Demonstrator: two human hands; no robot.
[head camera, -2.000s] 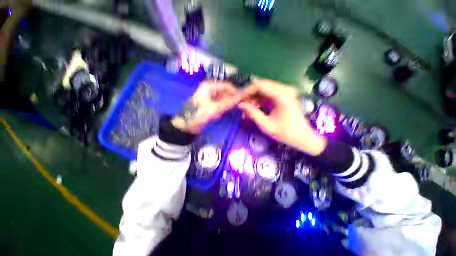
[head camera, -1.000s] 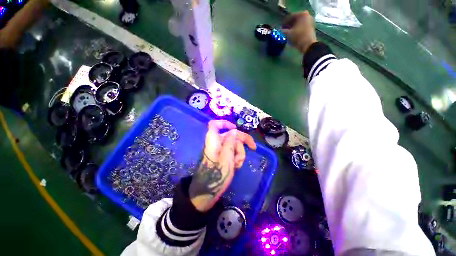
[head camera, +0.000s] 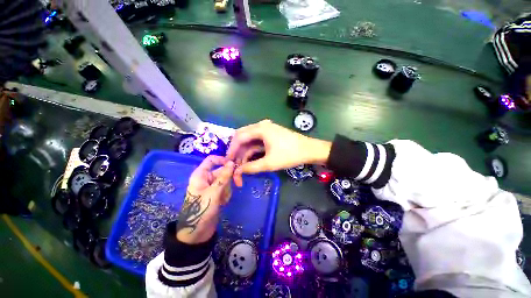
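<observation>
My left hand (head camera: 206, 195) is over the blue plastic tray (head camera: 269, 218), its fingertips pinched around a tiny silvery part (head camera: 235, 165). My right hand (head camera: 265, 148) comes from the right and its fingertips meet the left ones at the same part. The part is mostly hidden by the fingers. Small silvery metal parts (head camera: 148, 221) lie heaped in the left of the tray. A round base with a pale disc (head camera: 241, 258) lies at the tray's near right corner. Beside it a circuit board (head camera: 287, 259) glows pink.
More boards (head camera: 346, 226) and pale-faced bases (head camera: 325, 256) crowd right of the tray. Black round housings (head camera: 90, 195) are piled on the left. A pale upright post (head camera: 137, 67) stands at the green conveyor belt (head camera: 343, 110), which carries light units. A person's striped sleeve (head camera: 505, 52) shows far right.
My right hand has come back from the belt to my left hand over the tray. The view has shifted, showing more belt. Light units now stand on the belt beyond my hands.
</observation>
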